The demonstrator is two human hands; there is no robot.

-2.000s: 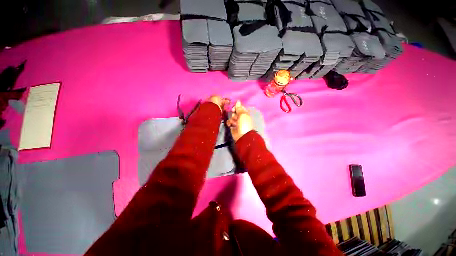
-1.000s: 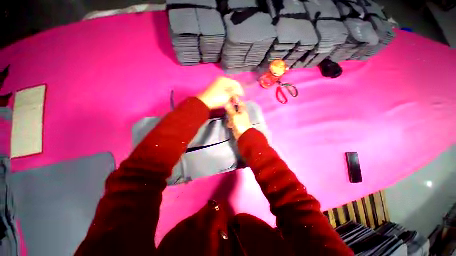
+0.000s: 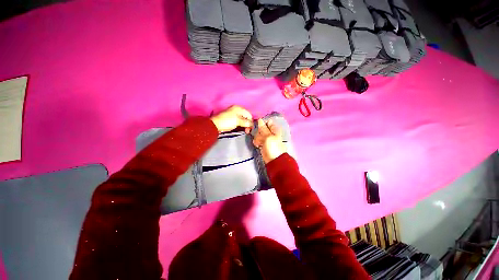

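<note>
A grey stack of cut pieces (image 3: 230, 178) lies on the pink cover in front of me, with a dark slot between its two halves. One tie strip (image 3: 198, 183) crosses its left part, and its loose end stands out past the far edge. A second dark strip (image 3: 262, 168) crosses the right part. My left hand (image 3: 234, 118) and my right hand (image 3: 271, 140) are close together at the far end of this right strip, fingers pinched on it. The strip's ends are mostly hidden by the fingers.
Tied finished bundles (image 3: 279, 41) stand in rows at the far edge. An orange-red bottle (image 3: 299, 83), scissors (image 3: 309, 104) and a black lump (image 3: 357, 82) lie before them. A phone (image 3: 372, 187) is at right. A large grey sheet (image 3: 49, 219) and a pale board (image 3: 11, 120) are at left.
My left hand has come down from above the stack, back beside my right hand. More of the left strip shows across the stack. The view has shifted a little.
</note>
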